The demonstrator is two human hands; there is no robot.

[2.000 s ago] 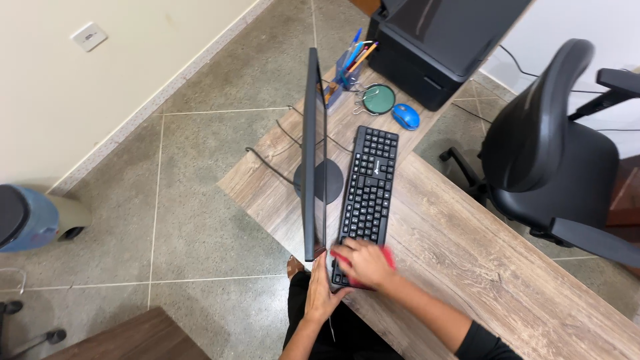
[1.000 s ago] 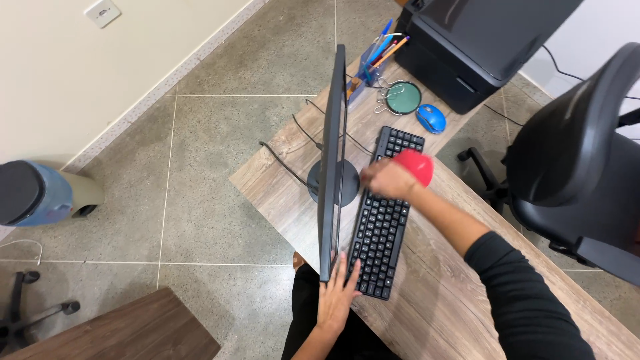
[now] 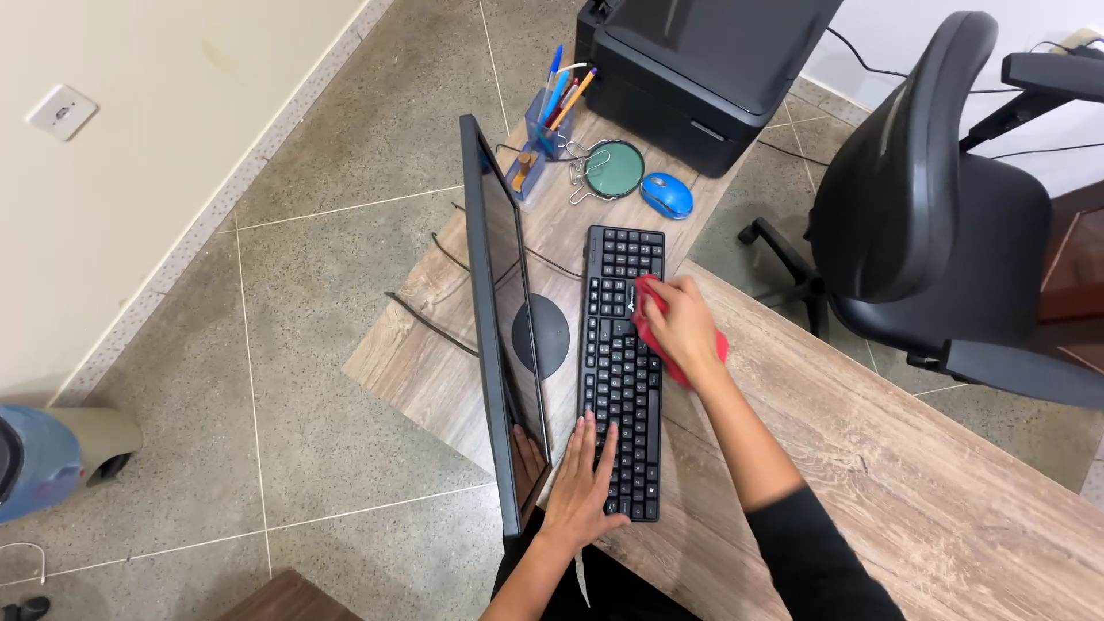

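A black computer keyboard [image 3: 617,371] lies on the wood-grain desk, beside the round base of a thin black monitor [image 3: 500,328]. My right hand [image 3: 683,326] grips a red cloth [image 3: 657,338], pressed on the keys near the arrow and number section, with part of the cloth hanging over the keyboard's edge. My left hand [image 3: 582,487] rests flat with spread fingers on the keyboard's lower end, its palm beside the monitor's lower edge. Its fingers hold nothing. The right fingertips are partly blurred.
Beyond the keyboard are a blue mouse [image 3: 667,196], a round green dish [image 3: 614,169] with metal binder clips, a pen holder [image 3: 549,125] and a black printer [image 3: 690,78]. Cables run behind the monitor. A black office chair [image 3: 914,216] stands at the right.
The red cloth and right hand went from the keyboard's lower end to its number-pad end. My left hand moved from the monitor's lower edge onto the keys.
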